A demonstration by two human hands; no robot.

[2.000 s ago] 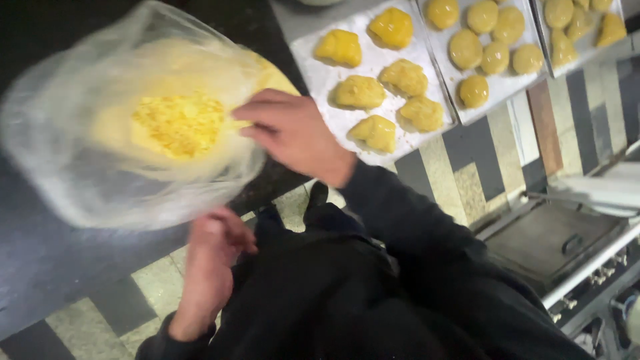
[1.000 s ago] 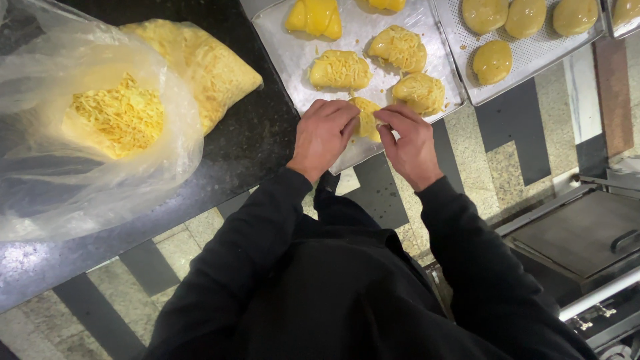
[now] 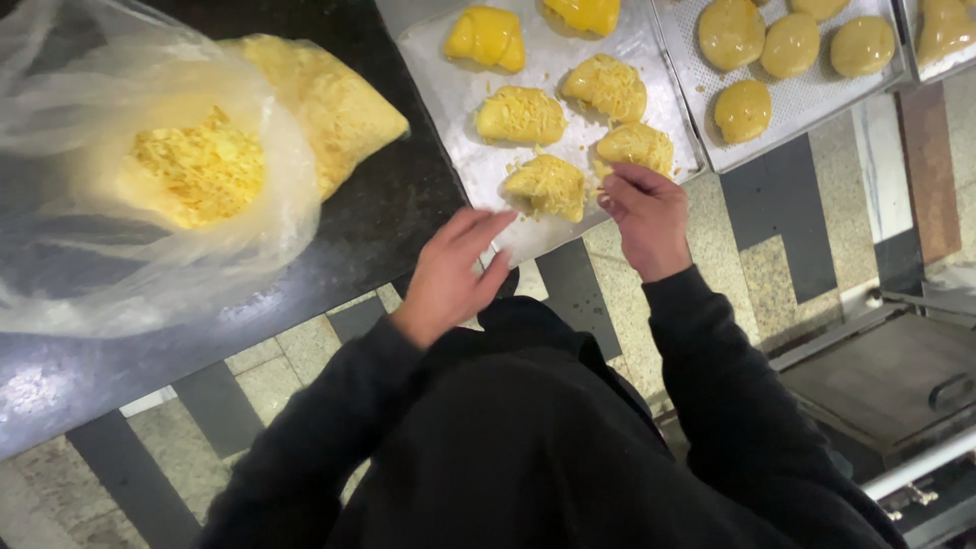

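My left hand (image 3: 457,274) is beside the near corner of a metal baking tray (image 3: 557,244), fingers spread and nothing in them. Just left of my right hand (image 3: 644,213) lies a dough roll (image 3: 549,187) with shredded cheese on top. The right fingertips are pinched around a little shredded cheese (image 3: 604,179), close to another cheese-topped roll (image 3: 637,147). Two more rolls farther up bear cheese, while two glossy yellow rolls (image 3: 486,38) at the top show none. An open plastic bag (image 3: 293,221) holds a heap of shredded cheese (image 3: 200,168) on the left.
A filled bag of shredded cheese (image 3: 343,114) lies behind the open bag on the dark countertop (image 3: 366,236). A perforated tray (image 3: 801,114) with several glossy round buns adjoins on the right, with part of another tray beyond. Metal equipment with a handled lid (image 3: 877,374) stands at lower right.
Both hands were together over the nearest roll a second ago; now they are apart, the left toward the tray corner. Two seconds ago that roll had no visible cheese, and my right hand was by the bag.
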